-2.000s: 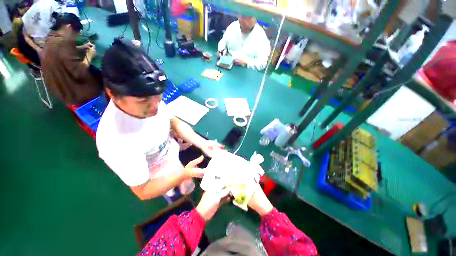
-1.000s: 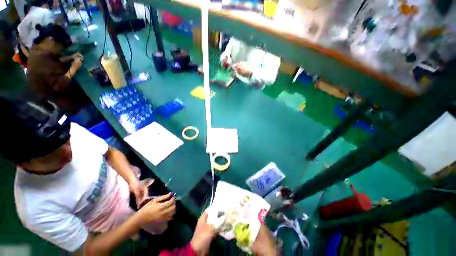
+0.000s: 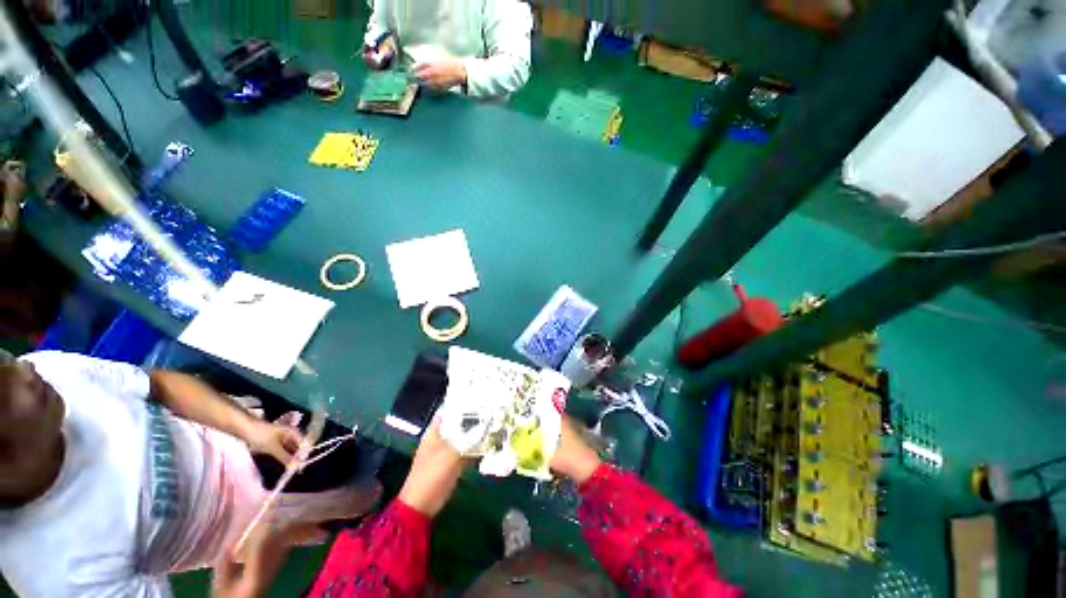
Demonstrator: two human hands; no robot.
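A white crumpled plastic bag (image 3: 500, 409) with print, a red mark and a yellow-green patch is held up in front of me near the bench edge. My left hand (image 3: 437, 458) grips its left side, with the fingers mostly hidden by the bag. My right hand (image 3: 573, 453) is at its lower right side, the fingers also mostly behind the bag. What is inside the bag cannot be made out.
A dark phone (image 3: 419, 394), tape rings (image 3: 444, 319), white sheets (image 3: 433, 268) and a blue-white packet (image 3: 555, 326) lie on the green bench. Yellow assemblies (image 3: 824, 450) sit in a blue bin at right, by a red cylinder (image 3: 731, 332). Slanted posts cross the right. One person is at left, another across.
The view has turned and shifted toward the bench. The bag is now held more upright between my hands. The person at left has moved farther to the left edge and now holds thin pale strands.
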